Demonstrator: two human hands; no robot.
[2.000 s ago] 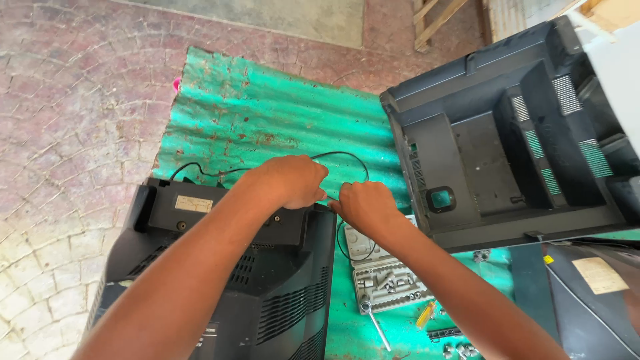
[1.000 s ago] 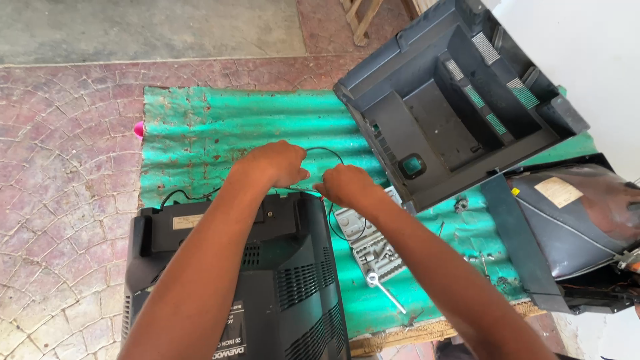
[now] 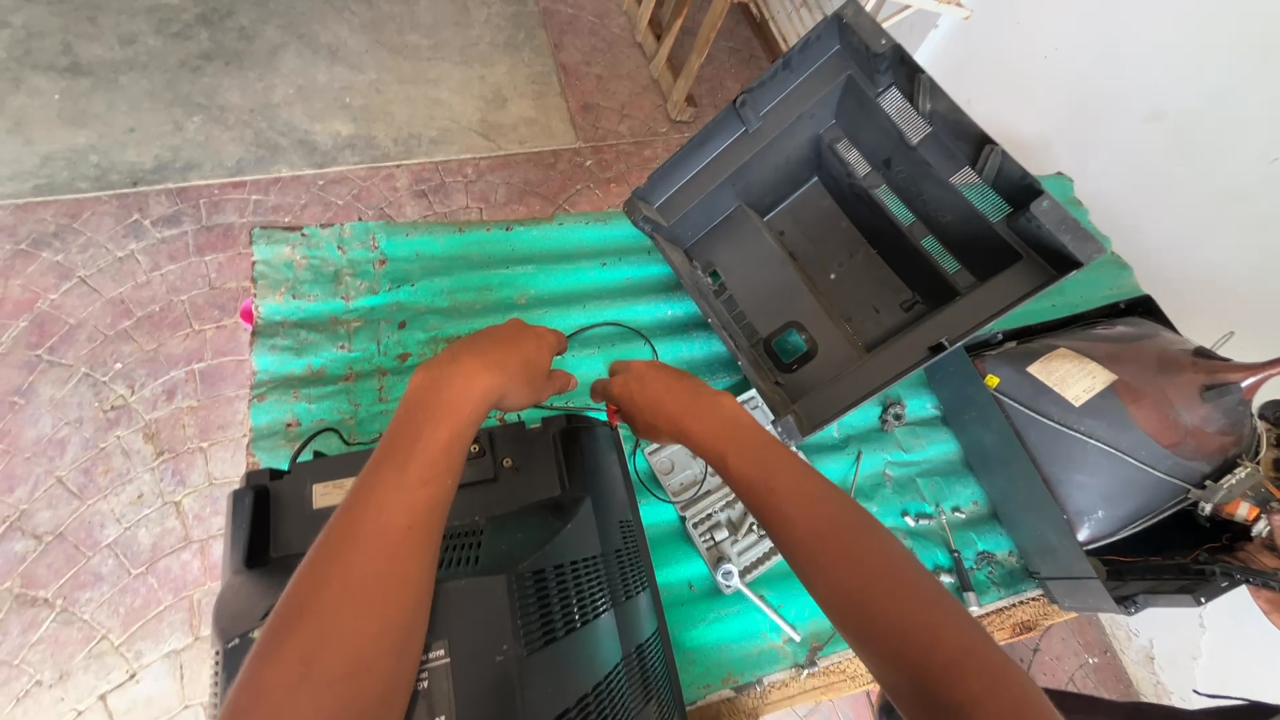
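My left hand (image 3: 490,365) is above the back edge of a black CRT television (image 3: 540,580), its thumb and index finger apart; whether the cable lies inside it is hidden. To its right, my right hand (image 3: 660,400) is closed around a small red object (image 3: 612,412), mostly hidden by the fingers. A thin black cable (image 3: 615,325) loops between and behind the hands, then curls over an open grey socket-set case (image 3: 680,470). A ratchet wrench (image 3: 760,605) lies at the near end of the case.
Green corrugated sheet (image 3: 480,270) covers the work surface. An empty black television back housing (image 3: 850,230) stands beyond the case. On the right lie a bare picture tube (image 3: 1110,420), a screwdriver (image 3: 958,560) and loose small parts. A wooden frame (image 3: 680,60) stands behind.
My hands, close together in the first frame, are now a little apart, and the left hand's thumb and index finger have spread. The view has shifted noticeably.
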